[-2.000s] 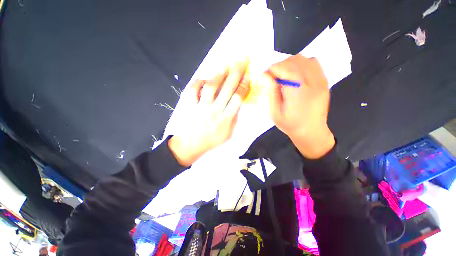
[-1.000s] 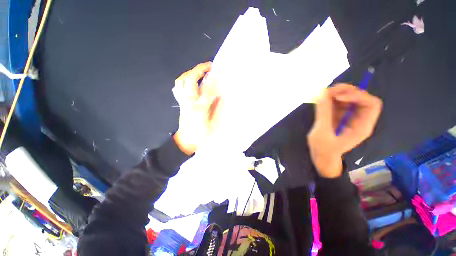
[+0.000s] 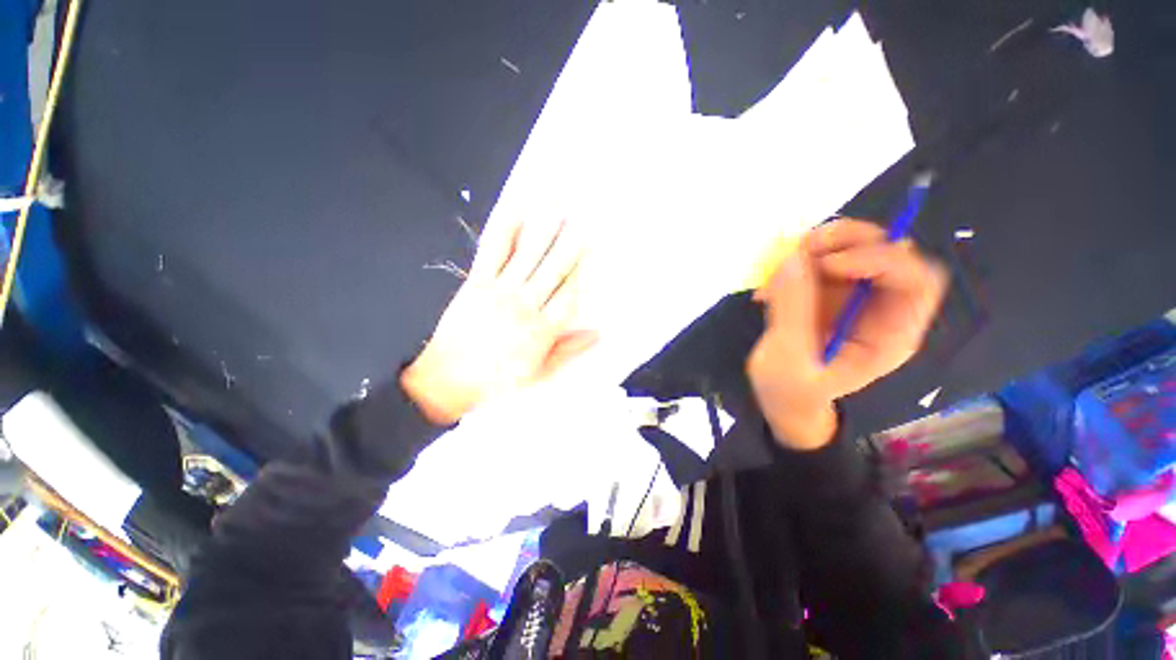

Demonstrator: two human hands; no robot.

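A stack of bright white garment pieces (image 3: 671,206) lies on black cloth, its far end notched in a V. My left hand (image 3: 509,316) lies flat on the stack's left part, fingers spread, holding nothing. My right hand (image 3: 851,316) is at the stack's right edge. It holds a blue pen (image 3: 908,213) slanted across the palm. A yellow template (image 3: 775,258), washed out, shows at the fingertips of my right hand, over the stack's edge.
The black-covered table (image 3: 310,168) carries thread ends and a pale scrap (image 3: 1096,32) at the far right. Small white pieces (image 3: 696,426) lie near my body. Blue crates (image 3: 1135,413) and pink cloth (image 3: 1141,522) are below right. A blue edge and a yellowish rod (image 3: 49,129) are at left.
Over two seconds, my right hand moved right from the stack's middle with the pen and template. My left hand drew back, gripped the stack's left edge, then flattened on top.
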